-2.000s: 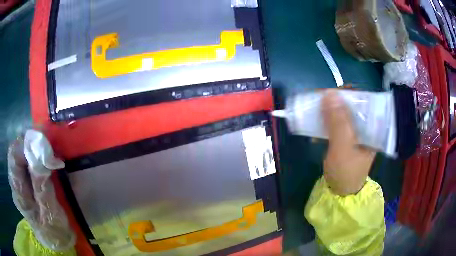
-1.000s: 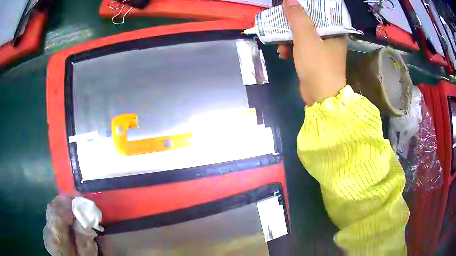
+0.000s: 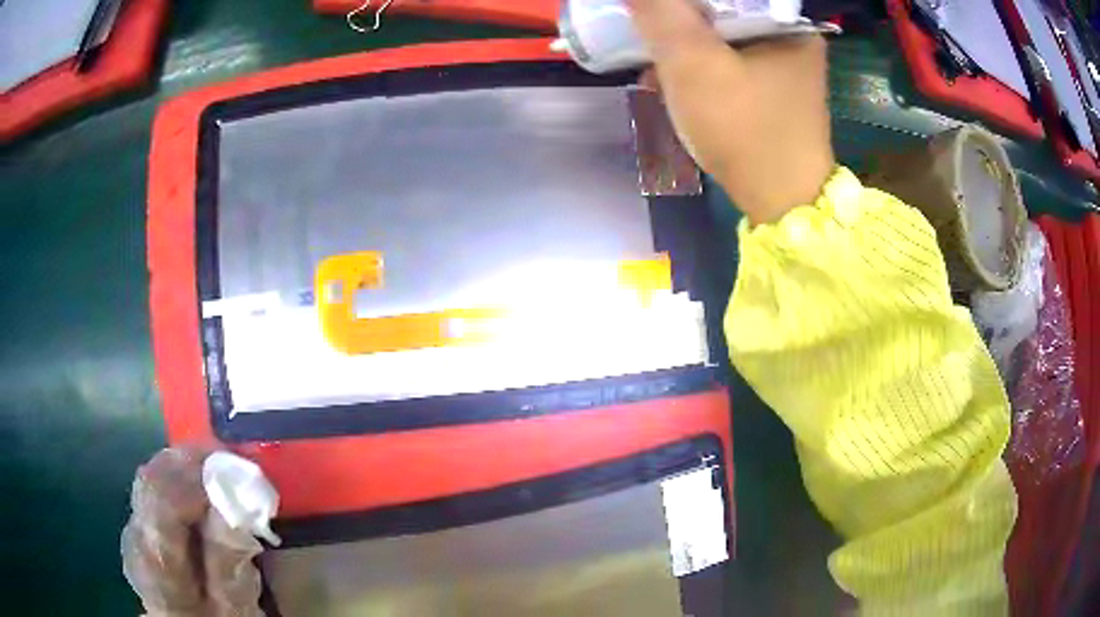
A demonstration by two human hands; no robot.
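My right hand (image 3: 742, 103), bare, holds a white glue tube (image 3: 609, 34) at the top, its nozzle over the far black edge of the upper display module (image 3: 422, 181). My left hand (image 3: 187, 530), in a clear wrinkled glove, holds a crumpled white wipe (image 3: 239, 492) at the tray's left edge, near the lower module (image 3: 483, 560). Both modules lie on a red foam tray (image 3: 177, 265). An orange C-shaped flex cable (image 3: 398, 329) lies on the upper module's back. The tube's wide end is partly cut off by the frame.
A brown tape roll (image 3: 989, 207) and a crinkled clear plastic bag (image 3: 1047, 386) are at the right, beside stacked red trays (image 3: 1076, 482). More red trays with panels lie at the upper left (image 3: 121, 84) and upper right (image 3: 953, 72). A binder clip (image 3: 368, 15) is at the top.
Since two seconds ago, my right hand has moved from right of the modules to the far edge with the tube. Since one second ago, the nozzle has shifted left along that edge. The view has shifted.
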